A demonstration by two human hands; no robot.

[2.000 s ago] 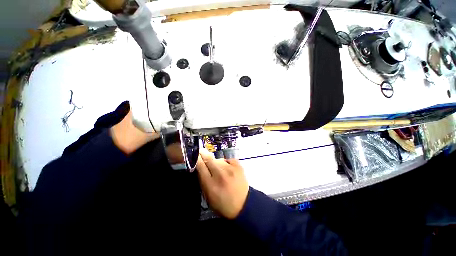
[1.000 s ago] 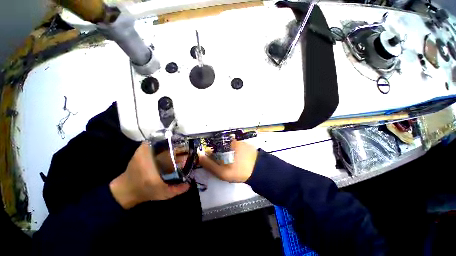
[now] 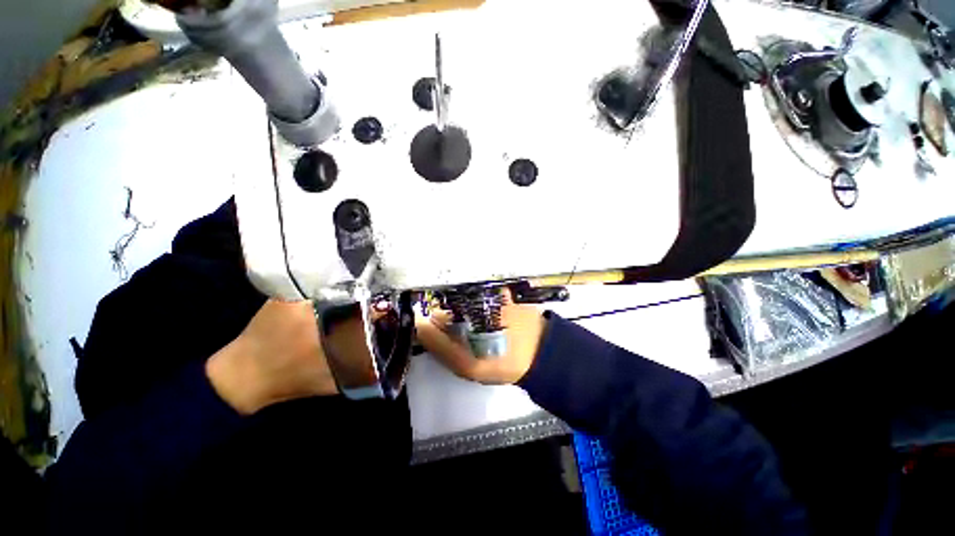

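Note:
The white sewing machine head [image 3: 586, 220] spans the view. Black cloth [image 3: 157, 325] lies on the table left of the needle area and hangs over the front edge. My left hand [image 3: 278, 356] lies on the cloth beside the shiny metal guard [image 3: 351, 345]; its fingertips are hidden behind the guard. My right hand [image 3: 492, 361] is at the needle area, partly behind the tension spring [image 3: 476, 311]; its fingertips are hidden, so its hold cannot be told. The needle and presser foot are not clearly visible.
A black strap [image 3: 717, 157] hangs over the machine head. A grey tube [image 3: 267, 68] rises at its left end. A clear plastic bag [image 3: 780, 319] lies at the right. A blue crate [image 3: 607, 487] is below the table edge. Loose thread [image 3: 126, 236] lies on the left tabletop.
Since two seconds ago, my left hand came back toward the guard and black cloth spread left of the machine. My right hand moved up behind the spring. Over the last second, both stayed nearly in place.

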